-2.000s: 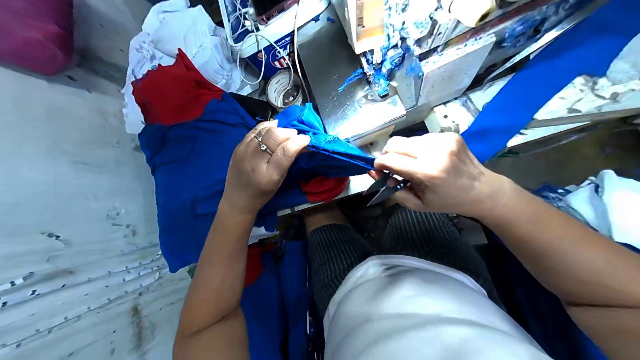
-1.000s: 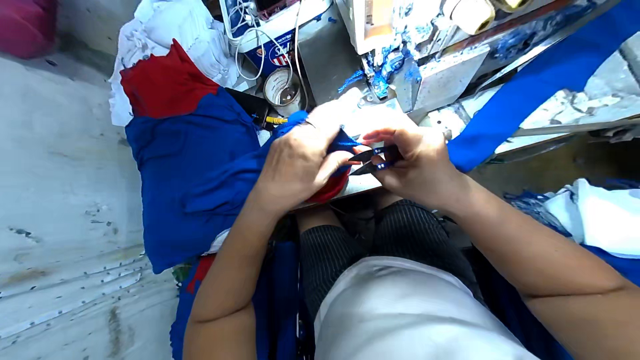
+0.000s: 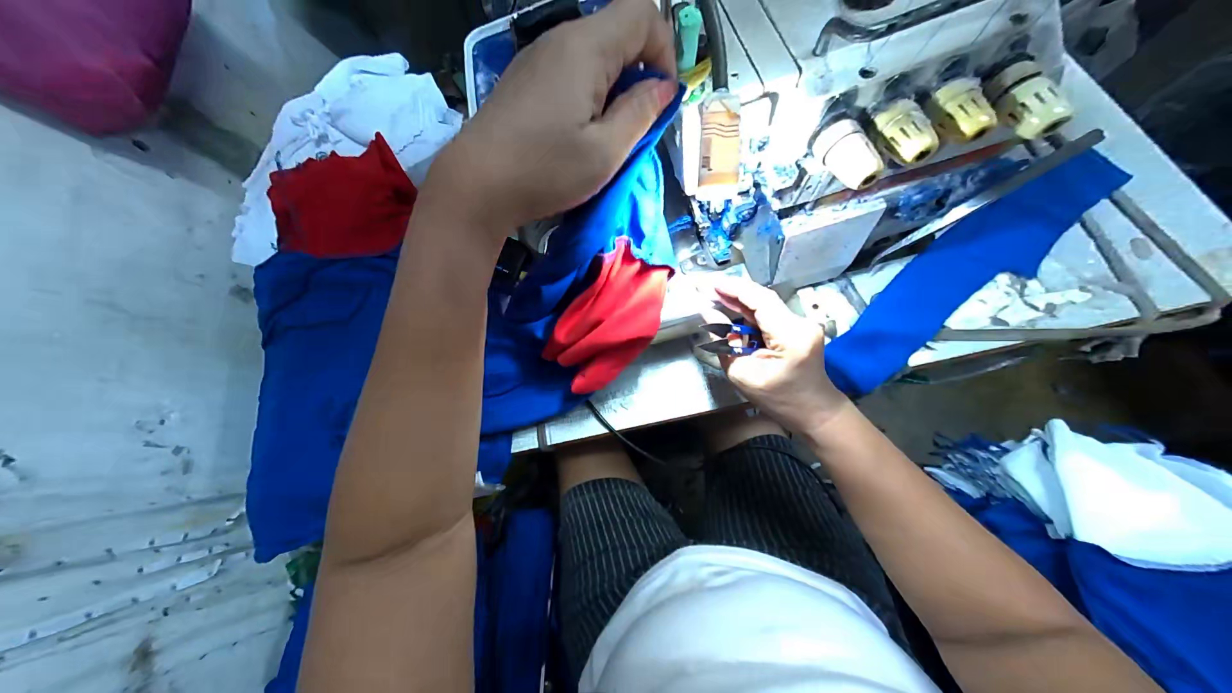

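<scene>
My left hand is raised at the upper middle, pinching the edge of a blue fabric piece between thumb and fingers. From it hangs a red fabric part, over the edge of the machine table. Lower and to the right, my right hand holds small thread snips, whose two blades point left and stand apart. Between the hands, under bright light, is the needle area of an overlock sewing machine, with blue thread scraps around it. The snips do not touch the fabric.
A blue garment pile with a red piece and white cloth lies at left. A long blue strip drapes across the machine table at right. White and blue fabric sits low at right. A magenta bundle is at upper left.
My left hand has moved up and away from my right hand, lifting the blue fabric so that its red part hangs in view. The snips remain in my right hand. The view has shifted.
</scene>
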